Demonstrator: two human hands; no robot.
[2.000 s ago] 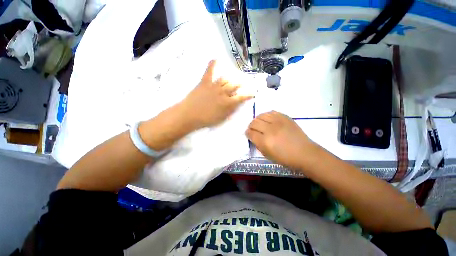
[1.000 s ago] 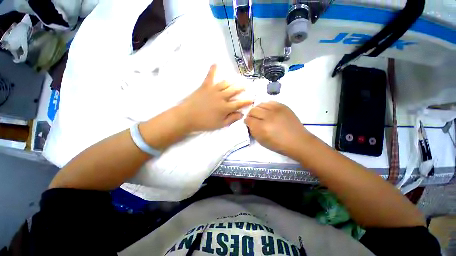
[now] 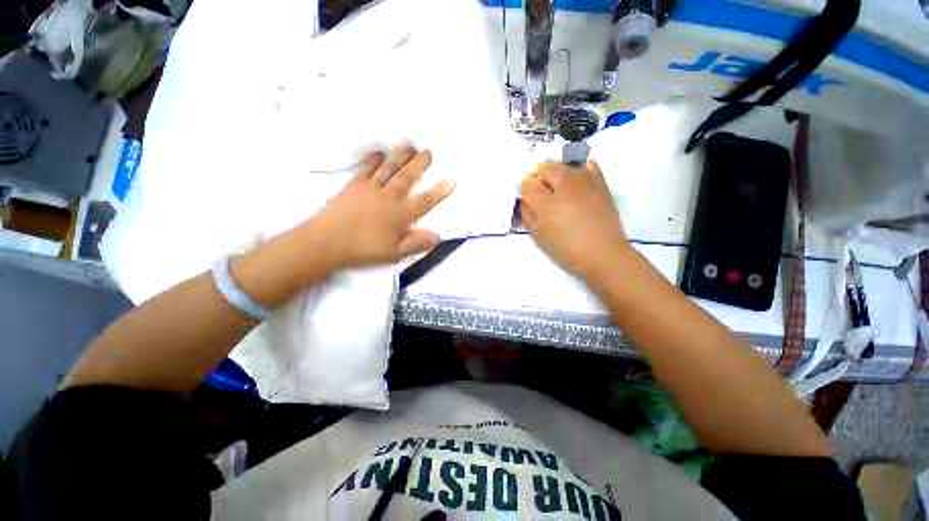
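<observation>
The white fabric panel [image 3: 336,132] lies on the machine table, overexposed, with its right edge by the presser foot and needle [image 3: 532,122]. Its near part hangs over the table's front edge. A dark brown fabric edge [image 3: 428,261] shows under it. My left hand [image 3: 382,212] rests flat on the panel with its fingers spread. My right hand [image 3: 570,214] has its fingers bent at the panel's right edge, just below the round metal attachment [image 3: 576,153]. A bit of dark fabric shows at its fingertips; the grip itself is hidden.
The white sewing machine [image 3: 672,46] stands at the back. A black phone [image 3: 741,219], a black strap [image 3: 784,71], checked brown tape [image 3: 798,295] and white strips [image 3: 837,315] lie at the right. A grey vented box [image 3: 51,132] is at the left. Green cloth [image 3: 657,417] is below the table.
My left hand has moved left and is no longer beside the right. My right hand has moved up towards the attachment. The panel's near part has folded, and a dark edge now shows.
</observation>
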